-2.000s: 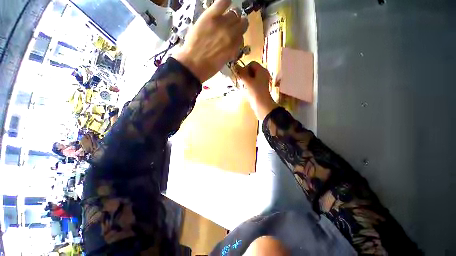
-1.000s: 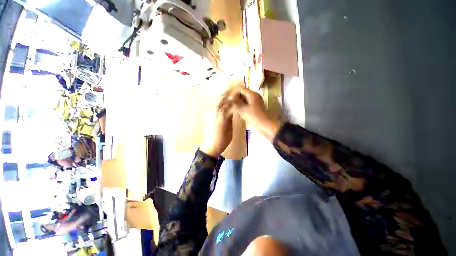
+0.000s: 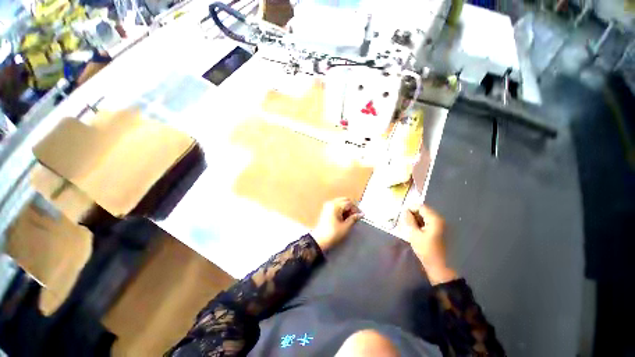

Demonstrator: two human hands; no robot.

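A large tan panel (image 3: 292,171) lies flat on the white machine table, its right part beside the white sewing machine head (image 3: 372,104) with the red logo. My left hand (image 3: 338,222) is at the panel's near right corner, thumb and fingers pinched together. My right hand (image 3: 427,236) is further right at the table's front edge, fingers curled. Whether either hand holds something small or thin cannot be told. A yellow pad (image 3: 406,146) lies right of the machine head, beyond my right hand. The needle area is hidden by glare and the head.
A thick stack of brown panels (image 3: 115,164) sits on the table at the left, with more brown pieces (image 3: 52,244) below it. A dark slot (image 3: 228,65) shows at the back left. A grey surface (image 3: 508,209) extends along the right. Metal parts stand at the back right.
The view has swung left and back, bringing the stack into sight. My hands, together on the panel a second ago, are now apart near the front edge.
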